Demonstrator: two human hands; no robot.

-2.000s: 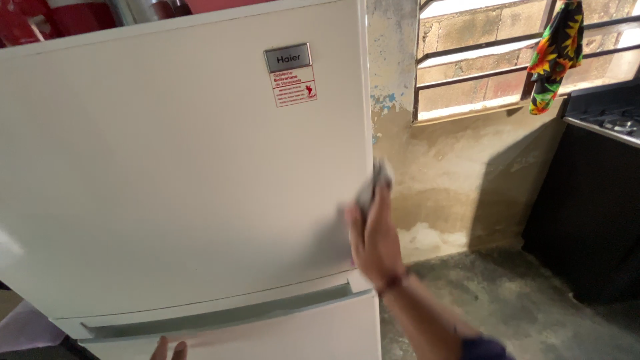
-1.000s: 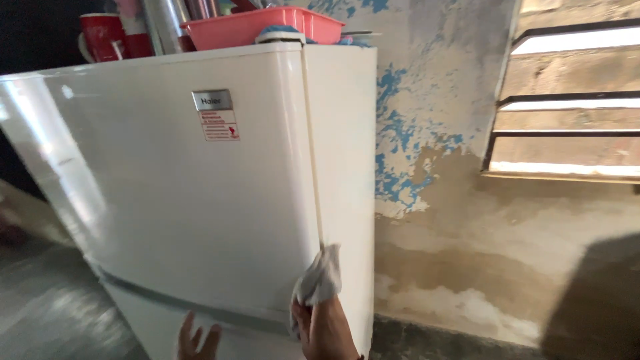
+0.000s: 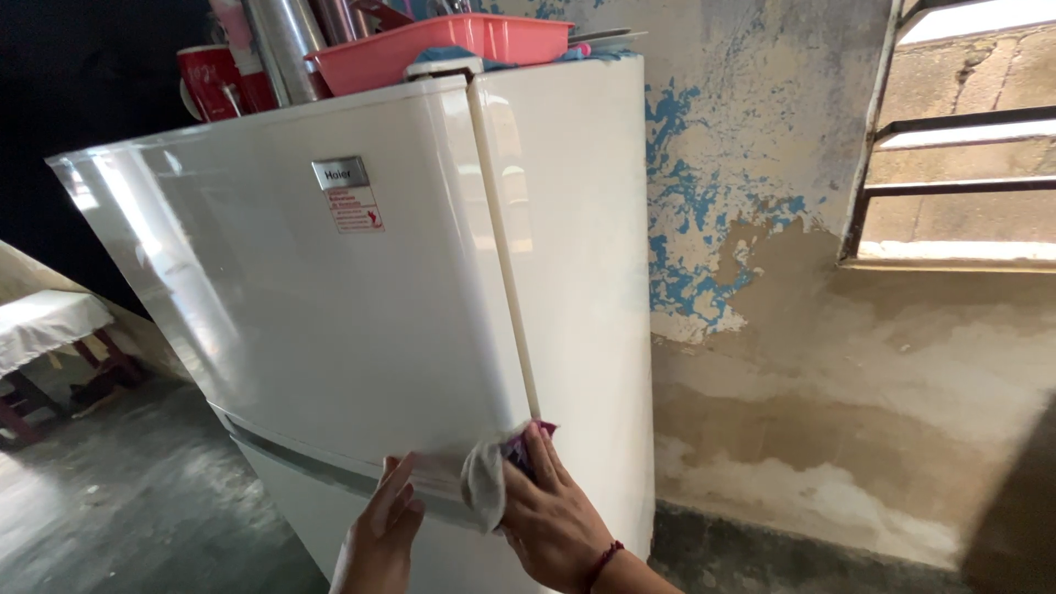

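A white Haier refrigerator [image 3: 355,313] stands before me, its upper door closed. My right hand [image 3: 549,507], with a dark red bracelet at the wrist, presses a grey cloth [image 3: 484,485] with a purple, patterned part against the lower right corner of the upper door, by the door seam. My left hand [image 3: 388,516] holds nothing; its fingers are apart, near the grey handle recess [image 3: 305,466] between the two doors. Whether its fingertips touch the door, I cannot tell. A metal badge [image 3: 338,174] and a sticker with red print [image 3: 355,210] are on the upper door.
On top of the refrigerator are a pink plastic tray [image 3: 445,48], a red mug [image 3: 208,82], a metal container [image 3: 285,49] and plates [image 3: 606,37]. A wall with peeling blue paint [image 3: 701,272] and a barred window [image 3: 961,157] lie right. A cloth-covered table [image 3: 49,322] stands left.
The view has swung to show the refrigerator's side. Along the door's right edge, my right hand with the cloth is now at the lower corner. My left hand remains near the handle recess.
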